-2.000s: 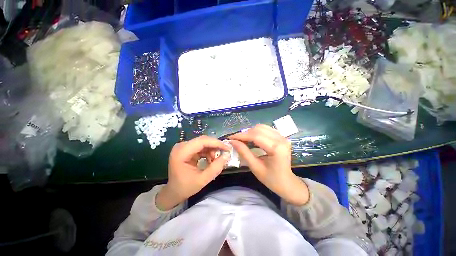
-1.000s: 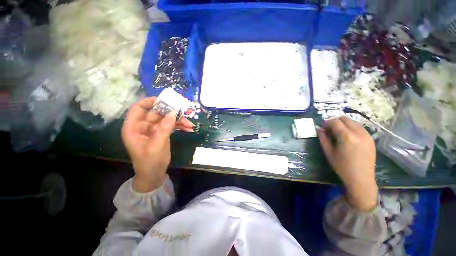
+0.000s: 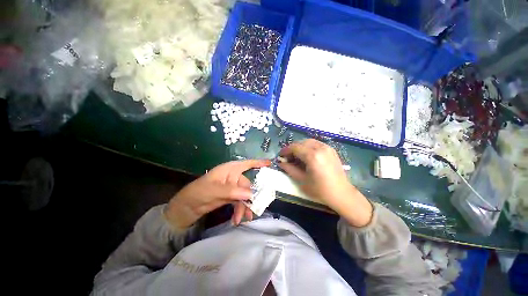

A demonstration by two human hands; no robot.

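A white square plastic housing [image 3: 263, 196] is held in the fingers of my left hand [image 3: 217, 188], near the bench edge. My right hand [image 3: 318, 173] is just above and right of it, its thumb and fingertips pinched together close to the housing. Something small and dark shows at those fingertips, too small to name. A pale strip on the bench is partly hidden under my right hand. A small white square block [image 3: 387, 167] lies on the green mat to the right. Small dark springs [image 3: 266, 143] lie in front of the tray.
A blue bin of metal pins [image 3: 252, 58] and a blue-rimmed white tray [image 3: 341, 95] stand behind my hands. White caps [image 3: 237, 120] lie below the bin. Cream covers [image 3: 159, 69] are heaped left. Cream clips [image 3: 454, 144], dark red parts [image 3: 472, 101] and a clear box [image 3: 480, 193] are right.
My right hand has moved left from beside the white block to the housing. My left hand has lowered the housing towards the bench edge. The camera view has turned and shifted.
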